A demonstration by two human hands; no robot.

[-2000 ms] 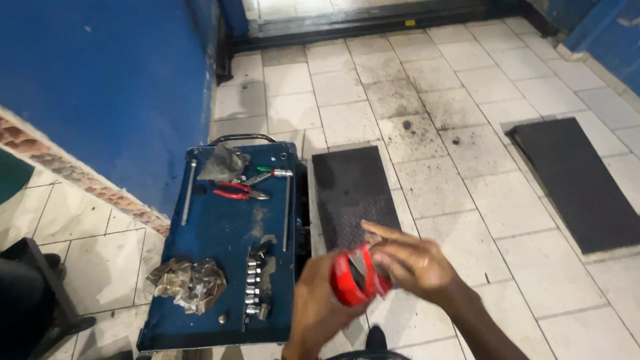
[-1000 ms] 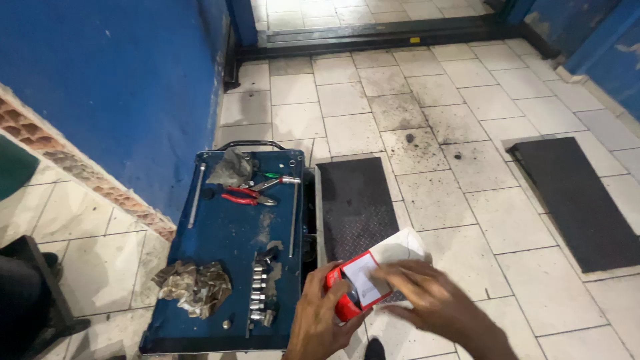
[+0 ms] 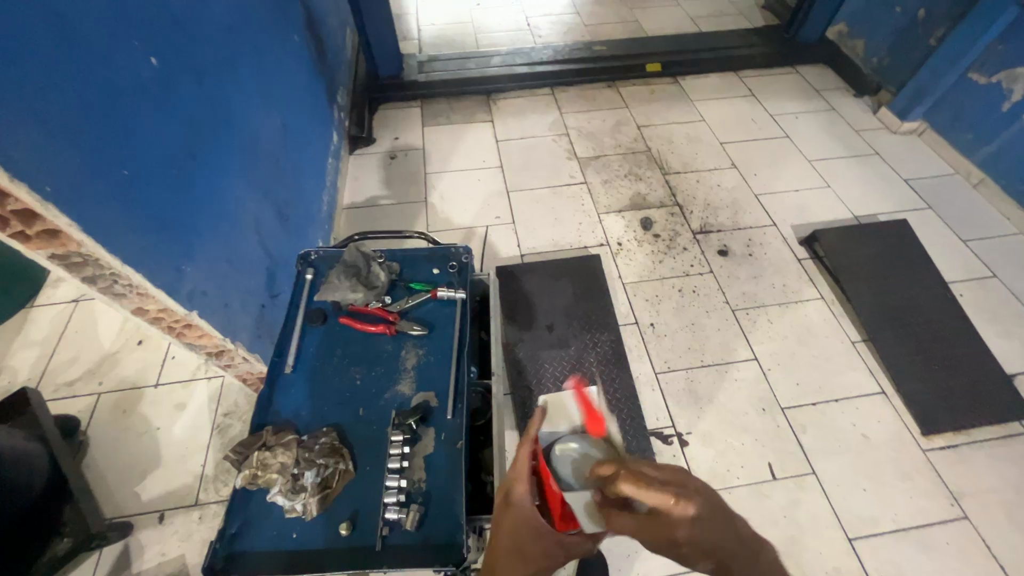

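Observation:
Low in the middle of the head view, my left hand [image 3: 528, 520] holds a red and white cardboard box [image 3: 560, 504] whose end flaps stand open. Inside the box mouth shows a round grey object [image 3: 574, 460], its kind unclear. The fingers of my right hand [image 3: 680, 508] are closed at the edge of that object; the grip is partly hidden and blurred. Left of my hands is a blue tool cart top [image 3: 344, 400]. It carries red-handled pliers [image 3: 380, 322], a rail of chrome sockets [image 3: 396, 476] and a crumpled, stained rag or paper [image 3: 296, 468].
Metal bars [image 3: 300, 320] lie along both sides of the cart top, with a grey cloth [image 3: 356, 274] near its handle. A dark tread plate [image 3: 560, 328] lies beside the cart, and a black ramp-like plate [image 3: 920, 320] is farther right. A blue wall [image 3: 176, 144] borders the left.
The box was closer to shut two seconds ago; its flaps now stand open and the round grey object shows. My right hand has moved onto that object.

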